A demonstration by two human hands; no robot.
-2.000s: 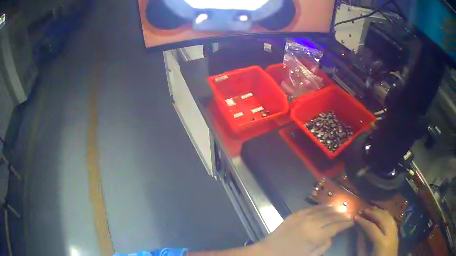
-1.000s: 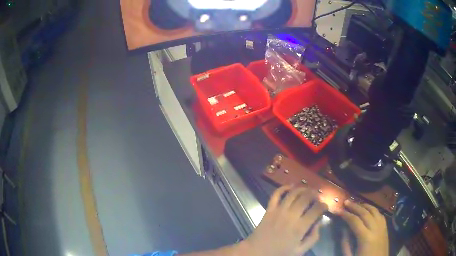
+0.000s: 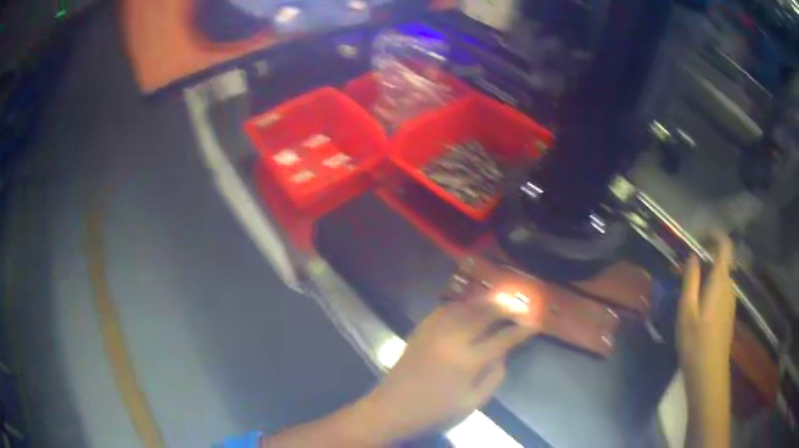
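The copper plate [image 3: 574,323] lies on the black mat [image 3: 385,254] under the microscope [image 3: 569,210], with a bright light spot on its left half. My left hand [image 3: 456,350] rests at the plate's near edge beside the bright spot, fingertips bent over it; whether it grips the plate is blurred. A second copper plate [image 3: 624,287] lies just behind, at the right. My right hand [image 3: 708,324] is off the plate, at the far right, fingers extended near the stacked plates [image 3: 755,372]. The picture is blurred.
A red bin of small metal fasteners [image 3: 469,172] stands behind the mat. A second red bin [image 3: 308,157] with white labels is to its left. A clear plastic bag [image 3: 407,87] lies behind them. The monitor [image 3: 166,39] is top left. A metal rail [image 3: 701,254] runs at the right.
My right hand has left the plate and moved far right. My left hand stays at the plate near the light spot. The whole view has swung right, so the bins appear further left.
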